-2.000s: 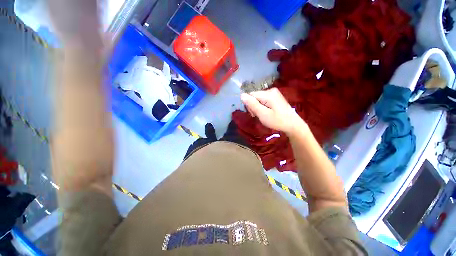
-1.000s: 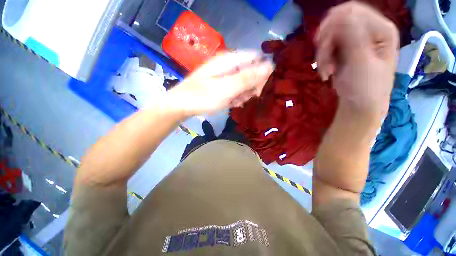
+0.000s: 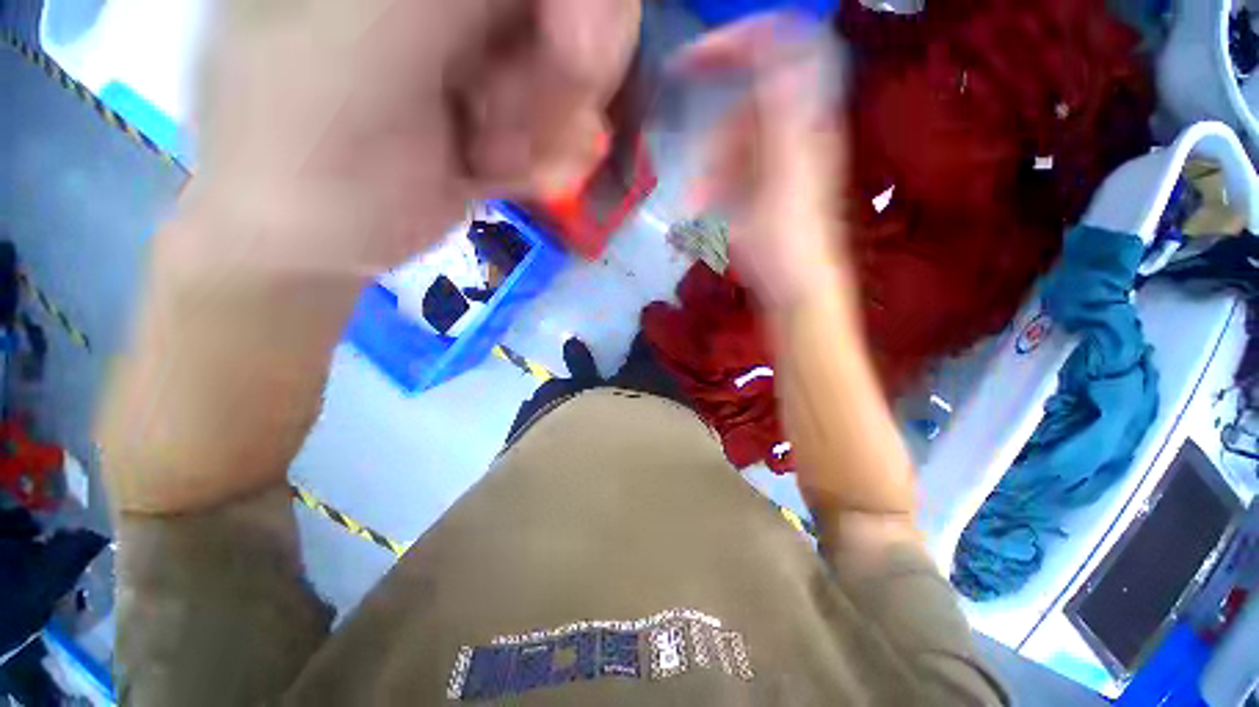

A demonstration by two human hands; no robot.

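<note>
My left hand (image 3: 470,111) is large and blurred at the upper left, close to the camera, with its fingers curled. My right hand (image 3: 759,138) is blurred at the top centre, to the right of my left hand. The two hands are apart. Blur hides whether either holds anything small; no held thing can be made out. A red stool (image 3: 617,200) is mostly hidden behind my left hand.
A blue crate (image 3: 421,362) with white and black pieces stands left of my feet. A dark-red garment heap (image 3: 953,207) lies on the floor at the upper right. A white trough (image 3: 973,463) holding teal fabric (image 3: 1084,428) stands at the right. Yellow-black tape crosses the floor.
My left hand has moved up and left, closer to the camera, with fingers curled. My right hand has moved left from over the red heap to the top centre. The view has shifted slightly.
</note>
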